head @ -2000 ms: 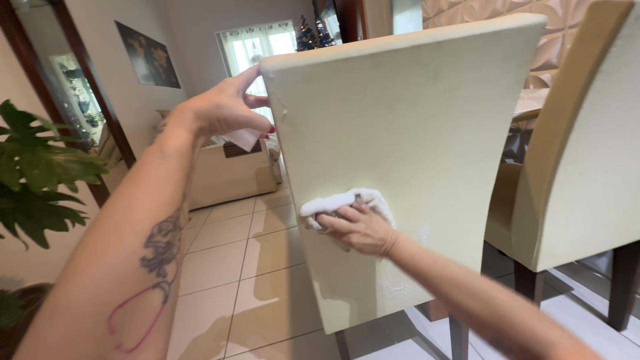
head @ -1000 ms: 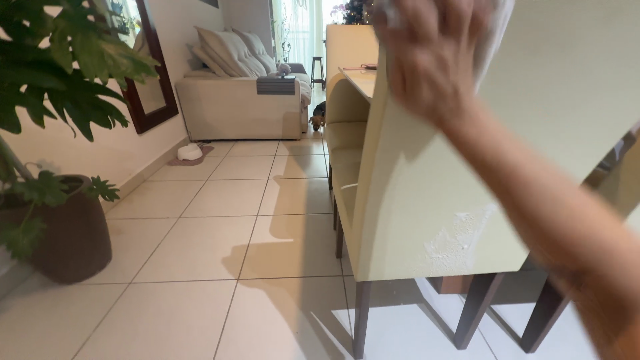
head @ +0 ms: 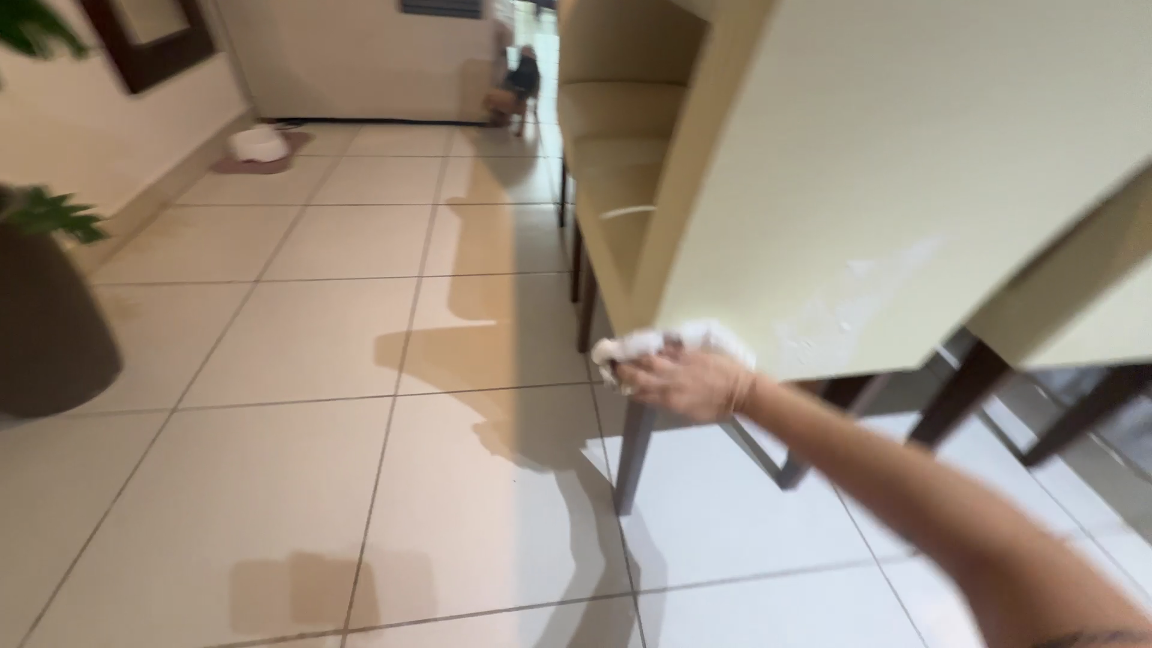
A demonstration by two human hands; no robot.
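Observation:
My right hand (head: 688, 385) holds a white cloth (head: 711, 337) against the lower left corner of the backrest of a cream upholstered chair (head: 837, 180), just above a dark chair leg (head: 634, 459). Part of the cloth bunches out past the fingers at the corner. White wet-looking smears (head: 850, 310) mark the lower part of the backrest, to the right of the hand. My left hand is out of view.
A second cream chair (head: 1080, 288) stands close on the right. At the left are a large brown plant pot (head: 49, 315) and a white bowl (head: 259, 144) on a mat. A small dog (head: 520, 85) stands farther back on the tiled floor (head: 297, 468).
My right hand has moved with the cloth from the upper part of the backrest down to its bottom corner. My left hand, on the chair's top corner two seconds ago, has left the view, which now tilts lower.

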